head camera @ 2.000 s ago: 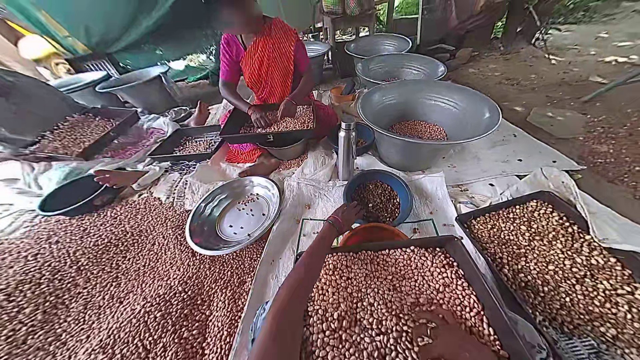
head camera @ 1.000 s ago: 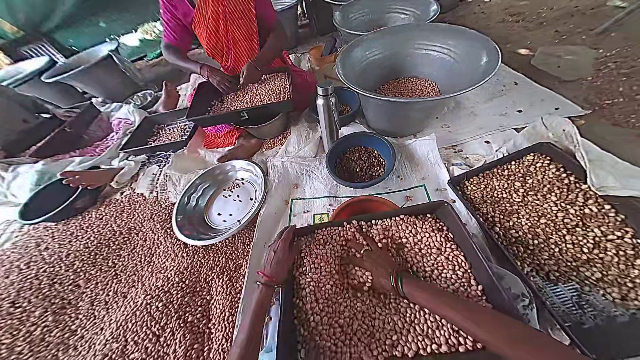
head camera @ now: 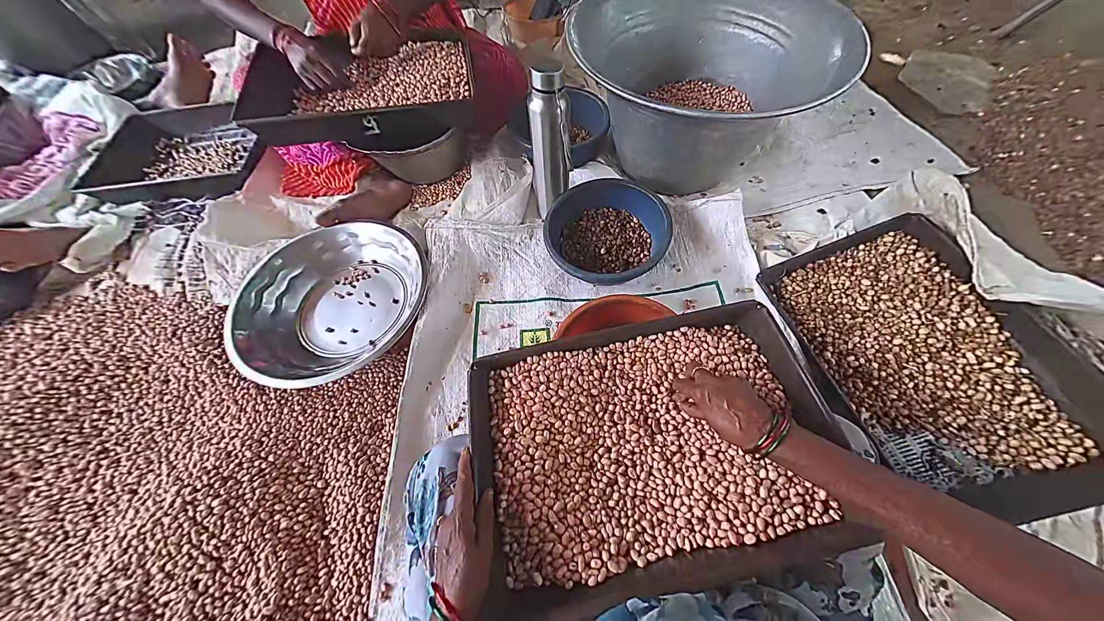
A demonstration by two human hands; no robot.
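Observation:
A dark rectangular tray [head camera: 776, 349] of pinkish shelled nuts, which look like peanuts, rests at my lap. My left hand [head camera: 464, 539] grips its left wall, thumb and fingers at the rim. On the nuts near the tray's upper right lies my right hand [head camera: 723, 404], fingers curled down; whether it holds any nut is hidden. Just beyond the tray an orange bowl [head camera: 612, 312] is partly covered by its far edge. Behind that stands a blue bowl [head camera: 651, 211] of darker nuts. To the left, a shiny steel basin [head camera: 259, 302] holds a few dark bits.
Loose nuts [head camera: 190, 466] form a large heap at left. A second tray [head camera: 1026, 345] of browner nuts lies at right. Beyond stand a steel bottle [head camera: 550, 138] and a large metal tub [head camera: 690, 147]. Opposite, a co-worker's hands are in another tray [head camera: 345, 125].
My left hand has moved down the left side of the tray from its upper left corner. My right hand has shifted right across the nuts. The view has tilted down and closer.

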